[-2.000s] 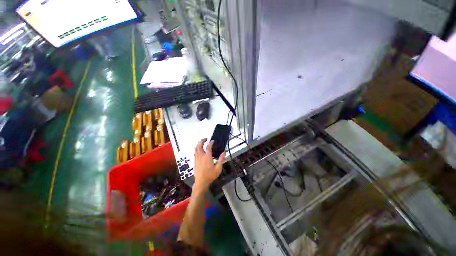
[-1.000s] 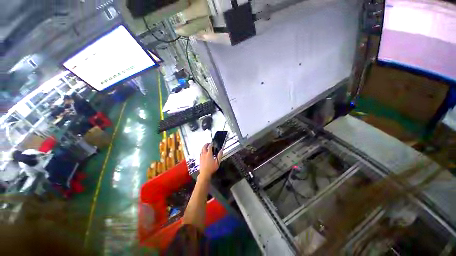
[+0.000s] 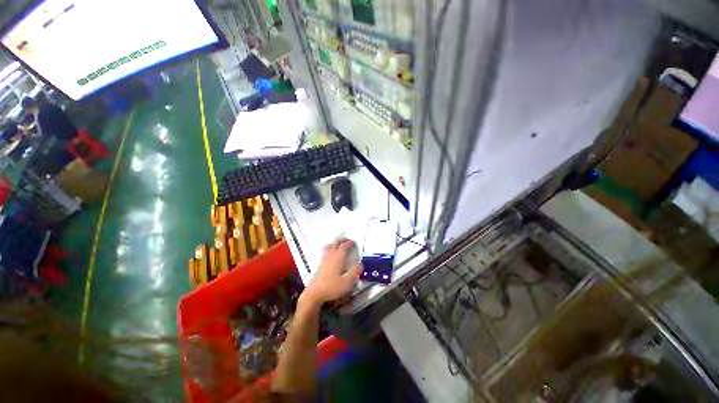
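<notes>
A phone-like device (image 3: 378, 250) lies on the white shelf (image 3: 303, 228) near its front right corner. Its screen is lit, bright above with a dark band of small icons at the lower end. My left hand (image 3: 337, 274) is over the shelf at the device's left side, palm down with fingers bent. Whether its fingertips touch the device or hold anything is not clear. A small pale patch shows by the fingers. My right hand is not in view.
Two black mice (image 3: 341, 194) and a keyboard (image 3: 288, 173) lie behind the device, with white papers (image 3: 268, 130) beyond. A red bin (image 3: 206, 346) and orange fixtures (image 3: 236, 242) stand left. A metal-railed conveyor (image 3: 552, 315) is at right, a grey cabinet (image 3: 544, 102) above. A monitor (image 3: 110, 43) hangs upper left.
The device's screen was dark and now is lit. My left hand was at its lower left edge with fingers spread; now its fingers are more bent. The view has shifted.
</notes>
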